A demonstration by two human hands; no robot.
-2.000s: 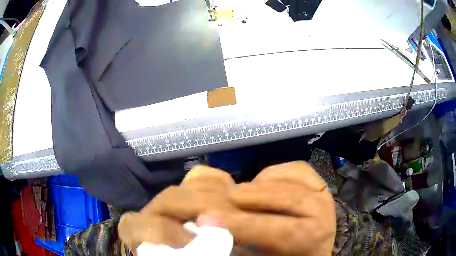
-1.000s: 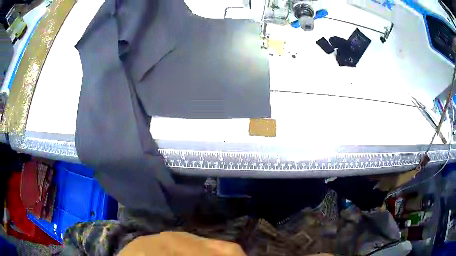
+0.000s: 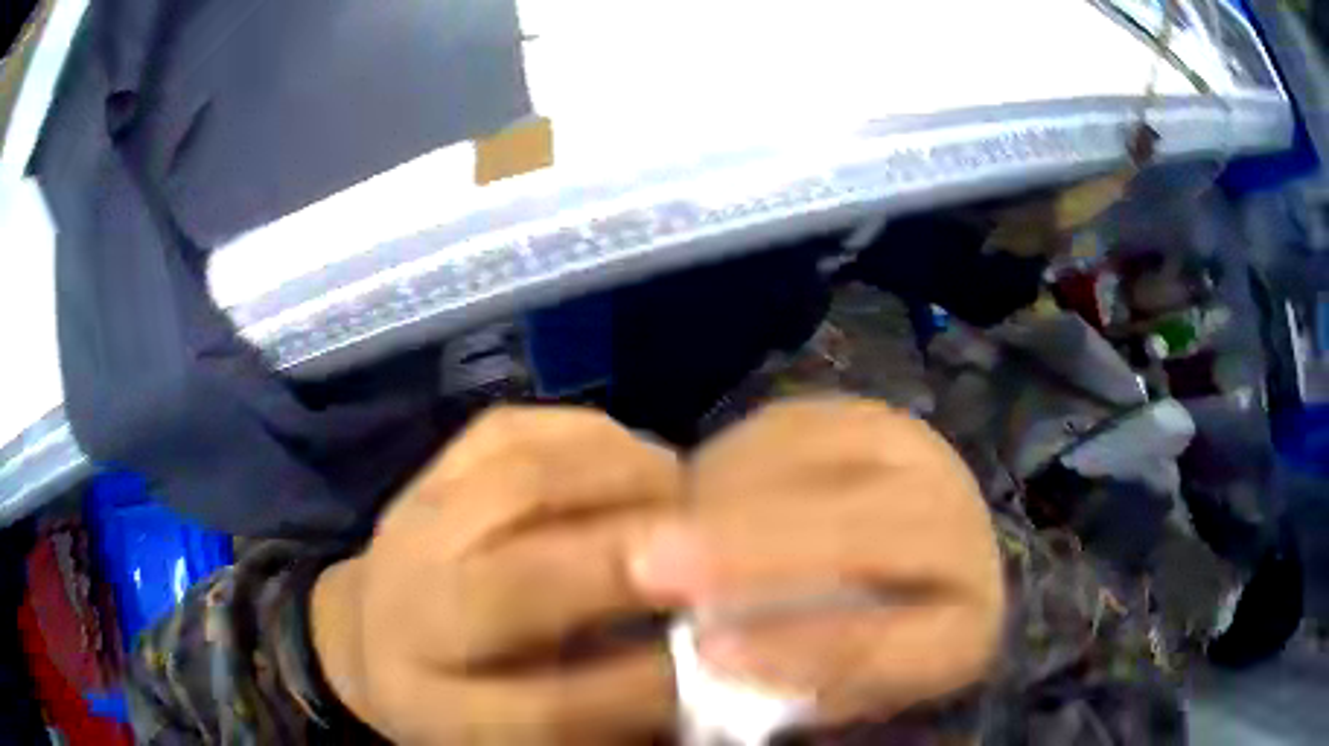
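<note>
My left hand (image 3: 503,583) and my right hand (image 3: 845,561) are close to the camera at the bottom centre, bare, blurred and touching each other. Their fingers are curled around a small white thing (image 3: 729,703), which shows below and between them; what it is cannot be told. The dark grey garment panel (image 3: 350,102) lies on the white table at the upper left. Part of it hangs over the front edge towards my lap. Neither hand touches the panel on the table.
The white table (image 3: 816,73) has a ruler strip (image 3: 583,241) along its front edge and a brown tape patch (image 3: 515,152). Thin metal tools (image 3: 1151,37) lie at the upper right. Light grey cloth pieces (image 3: 1130,445) are heaped low at right. A blue crate (image 3: 153,561) is below left.
Both hands have come back up into view, after only part of one showed a second ago. The view has tilted down, so the machine and black labels are out of the picture.
</note>
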